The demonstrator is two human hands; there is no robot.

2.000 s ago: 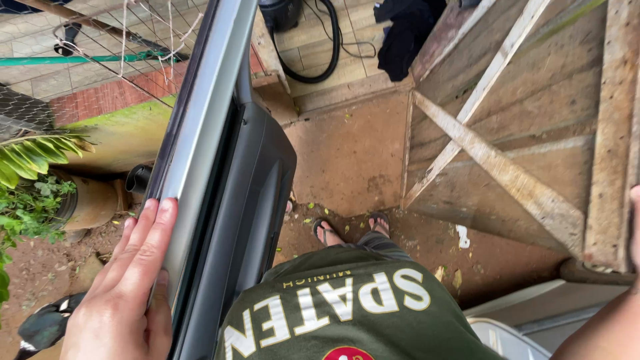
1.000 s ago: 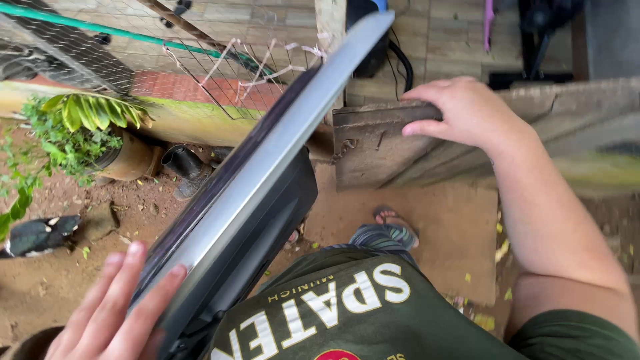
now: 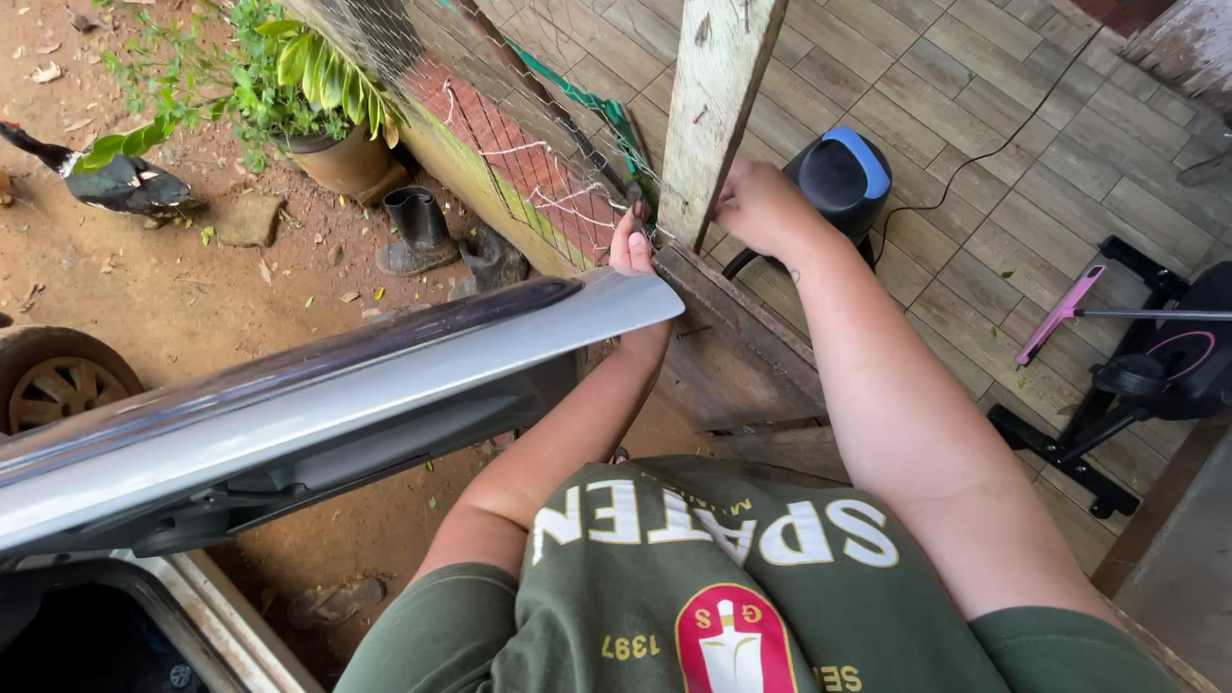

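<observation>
Both my hands are at a weathered wooden post (image 3: 720, 115) where a wooden board gate (image 3: 736, 351) meets a wire mesh fence (image 3: 520, 144). My left hand (image 3: 632, 245) is at the wire on the post's left side, its fingers raised beside the wire ends; its grip is unclear. My right hand (image 3: 765, 207) reaches round the right side of the post, its fingers partly hidden behind the wood. Below my left hand, the silver edge of an open car door (image 3: 385, 385) crosses the view, over part of my left forearm.
Black boots (image 3: 419, 231), a potted plant (image 3: 342, 159) and a duck (image 3: 130, 183) are on the dirt at left. Beyond the gate, a black and blue vacuum cleaner (image 3: 839, 183), a pink squeegee (image 3: 1059, 313) and a black metal-framed object (image 3: 1107, 423) stand on tiles. A car wheel (image 3: 63, 385) is at far left.
My left hand has left the car door and moved to the fence wire. My right hand, earlier on the top edge of the gate, is now at the post. The view has shifted.
</observation>
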